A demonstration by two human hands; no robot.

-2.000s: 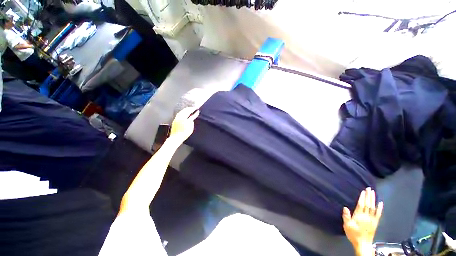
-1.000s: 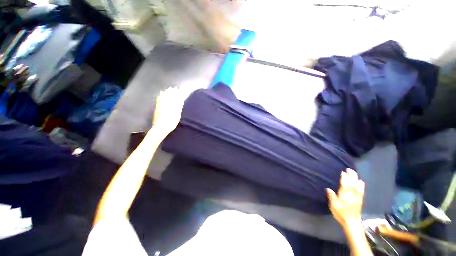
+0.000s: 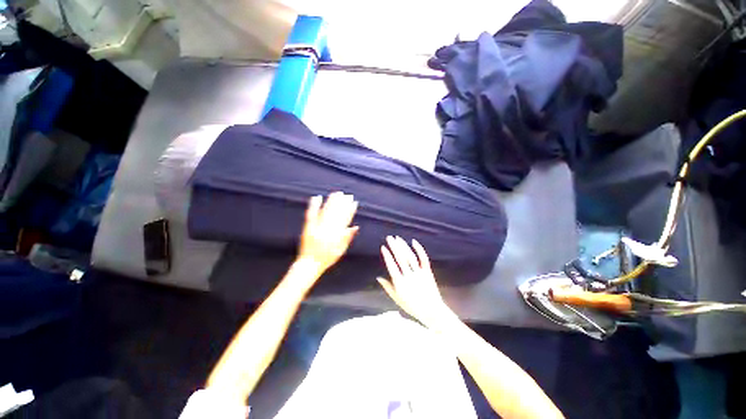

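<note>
A navy garment [image 3: 343, 196] is pulled over the padded pressing buck, whose pale rounded end [image 3: 176, 168] shows at the left. My left hand [image 3: 329, 231] lies flat on the garment near its middle, fingers apart. My right hand [image 3: 413, 280] is to its right, fingers spread over the garment's front edge. Neither hand holds anything. The steam iron [image 3: 568, 303] with its orange-brown handle rests at the table's right edge, touched by no hand.
A crumpled navy garment pile [image 3: 523, 90] lies at the back right. A blue bar [image 3: 293, 78] bound with wire stands behind the buck. A black phone [image 3: 157, 246] lies on the grey table [image 3: 123, 213] at the left. A yellowish hose [image 3: 695, 151] curves at the far right.
Both hands have moved inward from the garment's two ends to its middle and front. The view has shifted right, so the whole iron now shows. The garment's right end is now rounded over.
</note>
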